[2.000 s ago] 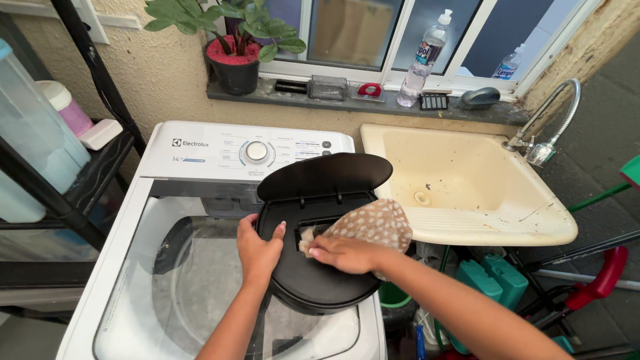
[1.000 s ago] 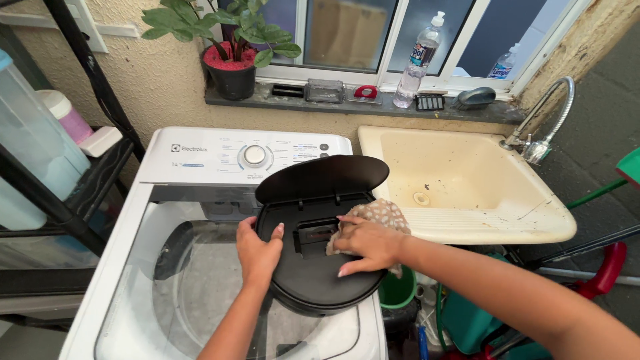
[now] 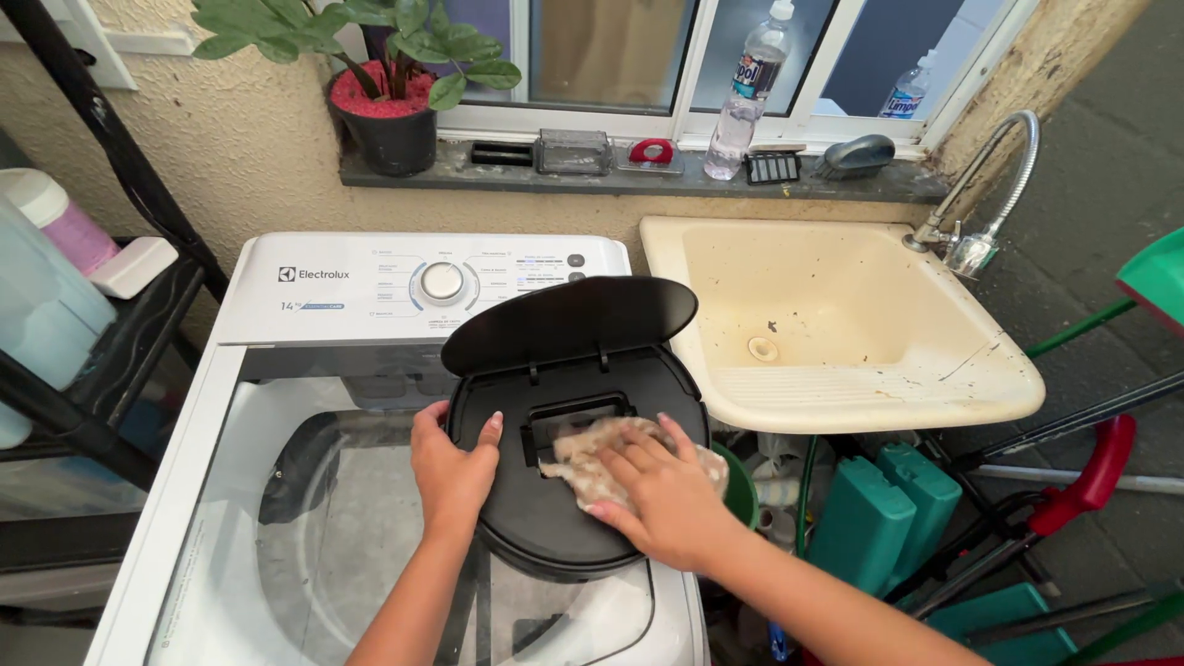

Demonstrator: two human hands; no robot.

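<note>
A round black robot vacuum cleaner (image 3: 518, 518), its hinged lid (image 3: 573, 324) raised, rests on the glass top of a white Electrolux washing machine (image 3: 277, 250). My left hand (image 3: 458, 472) holds its left rim, thumb on the upper face. Under my right hand (image 3: 657, 481), a light brown spotted cloth (image 3: 592, 462) is pressed against the black face, beside the rectangular recess (image 3: 560, 421). The cloth covers part of the recess, and its upper edge is blurred. My right fingers lie spread over the cloth.
A cream laundry sink (image 3: 786, 296) with a metal faucet (image 3: 1017, 176) adjoins the washer. On the sill (image 3: 462, 176) stand a potted plant (image 3: 384, 129), a clear bottle (image 3: 740, 102), a brush (image 3: 856, 157) and small parts. A black shelf (image 3: 139, 342) is at left; green containers (image 3: 865, 518) are below the sink.
My right hand and the cloth have moved over the black face, from the recess to its right side and then slightly down. My left hand has stayed on the rim.
</note>
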